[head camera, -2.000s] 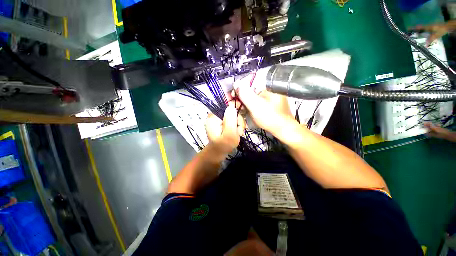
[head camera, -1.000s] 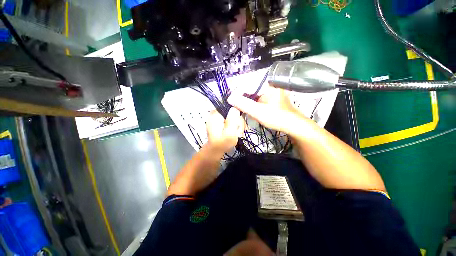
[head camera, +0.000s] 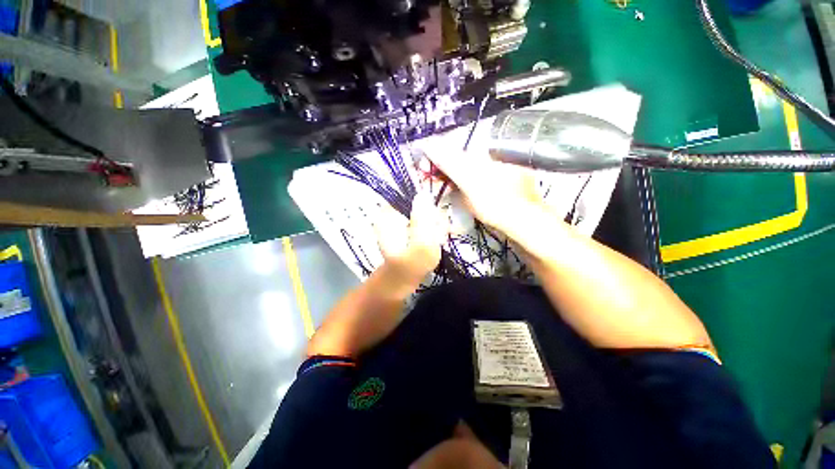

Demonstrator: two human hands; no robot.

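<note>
A fanned bundle of dark lead wires [head camera: 383,174] sticks up out of my left hand [head camera: 419,234], which is closed around its lower end. My right hand [head camera: 481,188] is just right of it, fingertips close to the bundle; a dark wire shows at the fingers, but the glare hides the exact grip. A white carrier sheet [head camera: 320,197] lies under both hands, with loose black leads [head camera: 476,252] tangled near my lap. The dark, oily-looking bench machine [head camera: 366,69] stands just beyond the wire tips, brightly lit at its front.
A silver lamp head [head camera: 558,140] on a metal hose [head camera: 732,160] hangs right of my right hand. A grey machine arm [head camera: 165,147] is at left, near another white sheet with black leads [head camera: 215,215]. Blue bins [head camera: 41,421] stand at lower left. A badge [head camera: 513,355] hangs on my chest.
My right hand moved from the bundle's top towards the right and back beside it. The other person's hands and the sheets at far right, seen two seconds ago, are gone.
</note>
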